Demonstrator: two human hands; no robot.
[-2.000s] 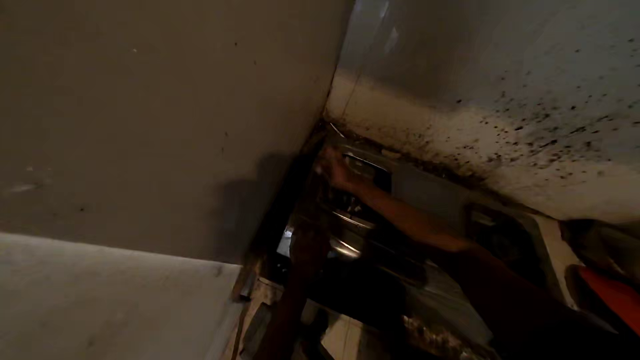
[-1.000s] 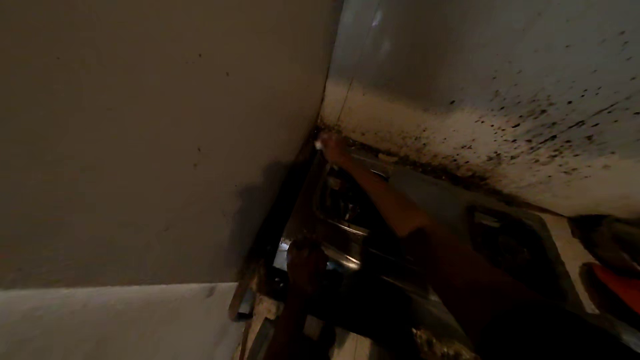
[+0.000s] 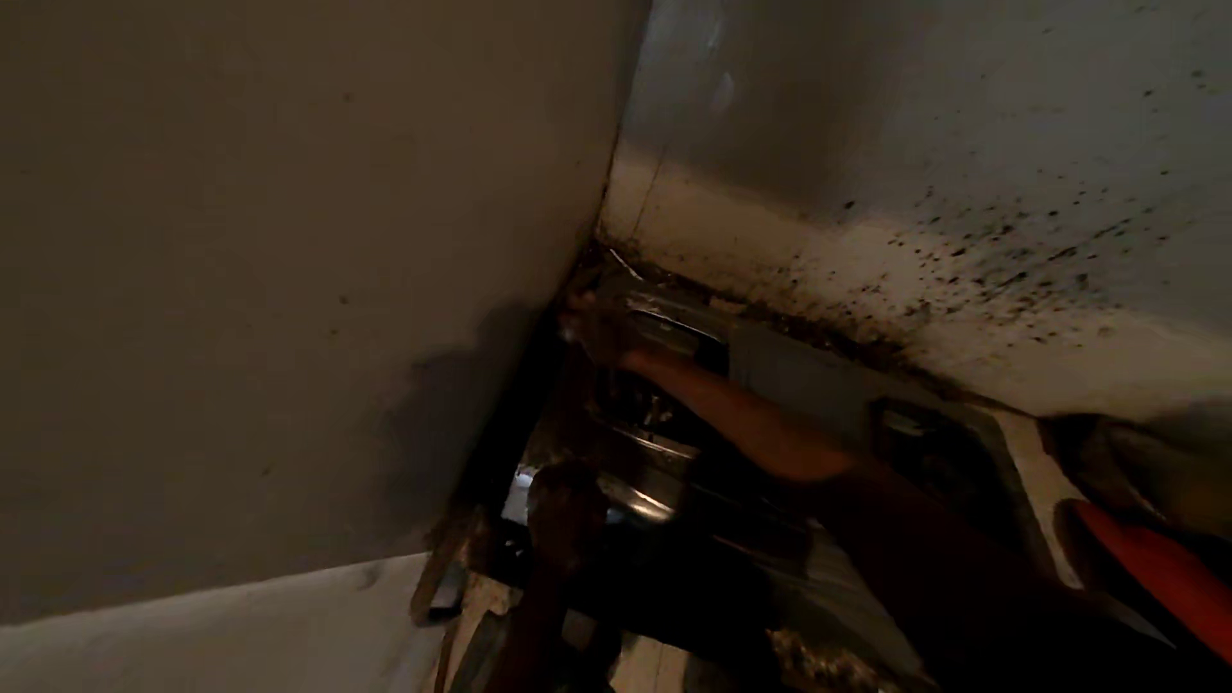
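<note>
In dim light a metal stove stands in the corner of two walls. My right hand is at its far left corner, beside the recessed burner; something small and pale shows at the fingers, too blurred to name. My left hand rests at the stove's near left edge, by a shiny metal strip; its fingers are too dark to make out. A second burner recess lies to the right of my right forearm.
A plain wall rises close on the left. The back wall is spotted with dark grime, with dirt along its foot. A red object and a dark rounded thing lie at the right. A pale surface is at the lower left.
My right hand was at the back corner of the stove one second ago and is now a little nearer, along the left edge. My left hand stays near the front left edge.
</note>
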